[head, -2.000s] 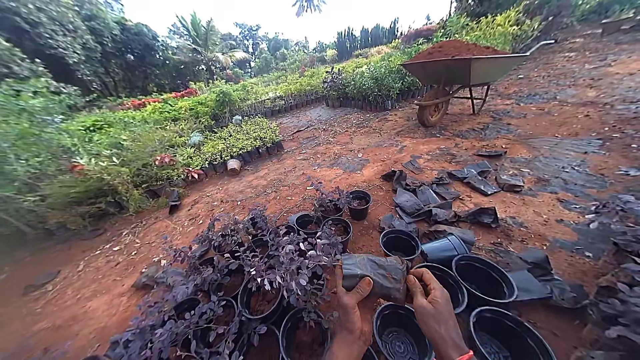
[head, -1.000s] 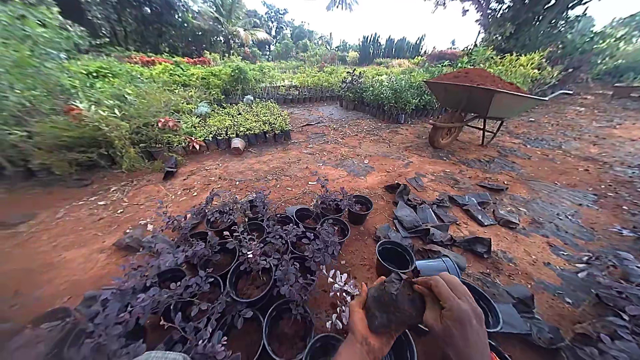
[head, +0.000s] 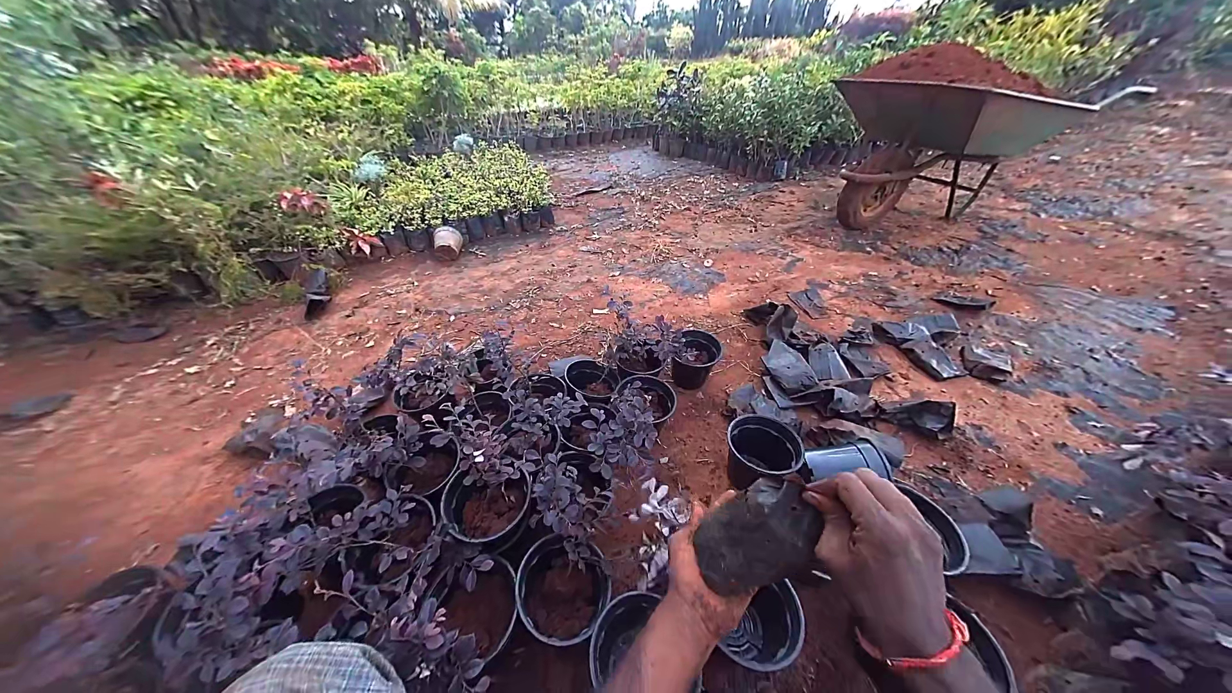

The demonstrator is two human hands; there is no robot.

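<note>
My left hand (head: pixel 701 582) is closed round a dark root ball of soil (head: pixel 741 549) at the lower middle. A small purple-leaved plant (head: pixel 664 510) sticks out to the left beside that hand, apparently from the root ball. My right hand (head: pixel 881 549), with a red wrist cord, pinches the edge of black plastic film (head: pixel 780 496) on the root ball's right side. Empty black plastic pots (head: pixel 765 448) stand just beyond and below the hands, and one pot (head: pixel 847 460) lies on its side behind my right hand.
Potted purple-leaved plants (head: pixel 491 505) crowd the ground at left. Torn black plastic bags (head: pixel 828 371) lie at right on red soil. A wheelbarrow (head: pixel 972 120) heaped with red soil stands at back right. Rows of bagged green plants (head: pixel 462 192) line the back; more purple foliage (head: pixel 1165 577) is at far right.
Two seconds ago the root ball lay sideways with grey plastic round it; now its dark soil faces up and my right hand has the plastic's edge. The view has turned somewhat.
</note>
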